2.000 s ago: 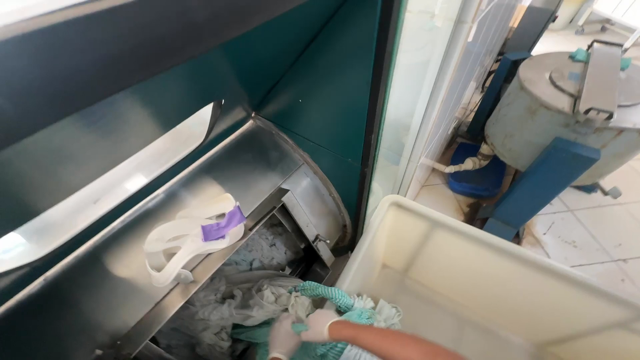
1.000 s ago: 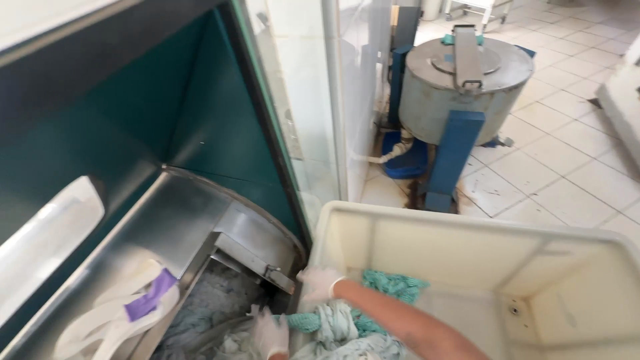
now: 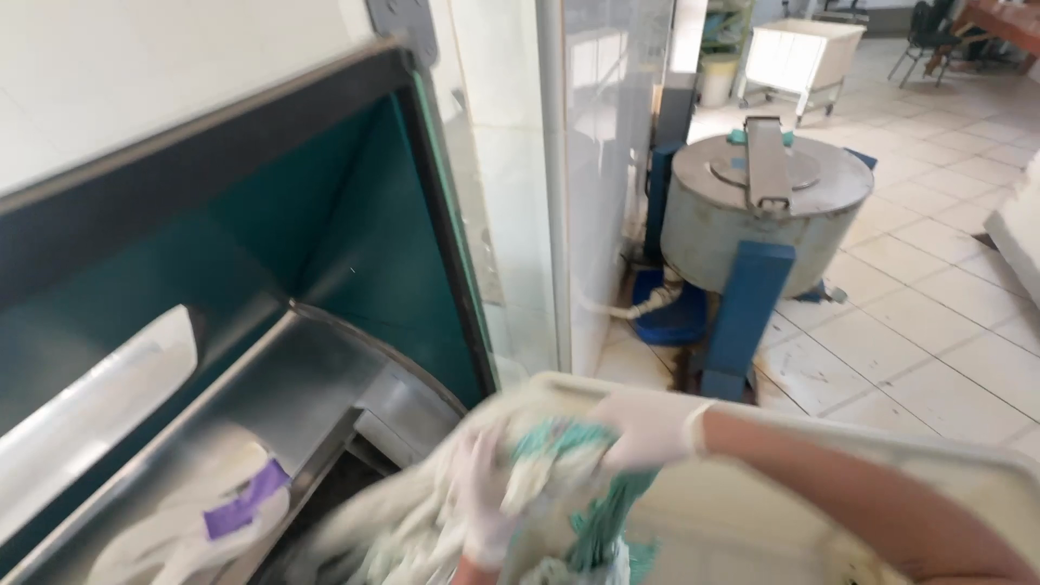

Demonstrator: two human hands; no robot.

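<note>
Both my hands wear pale gloves and work in a bundle of wet-looking white and green cloth (image 3: 422, 520) that stretches from the opening of a metal drum (image 3: 333, 487) to the cream plastic bin (image 3: 812, 431). My left hand (image 3: 487, 496) presses into the white cloth at the bin's left side; its grip is blurred. My right hand (image 3: 650, 431) closes on the green and white cloth (image 3: 569, 439) above the bin's far left part. Some green cloth hangs down below it. On the drum's steel surface, at the lower left, lies a white strap with a purple patch (image 3: 244, 500).
A dark-edged machine housing (image 3: 325, 106) rises at the left, beside a glass panel and a tiled wall. Beyond the bin stand a round metal machine (image 3: 768, 203) with a blue post (image 3: 743, 317) and a blue basin (image 3: 670, 309). A white wheeled cart (image 3: 800, 61) stands farther back.
The view has swung to the right. My hands have lifted a large bundle of white and green cloth, which now spans from the drum opening to the bin.
</note>
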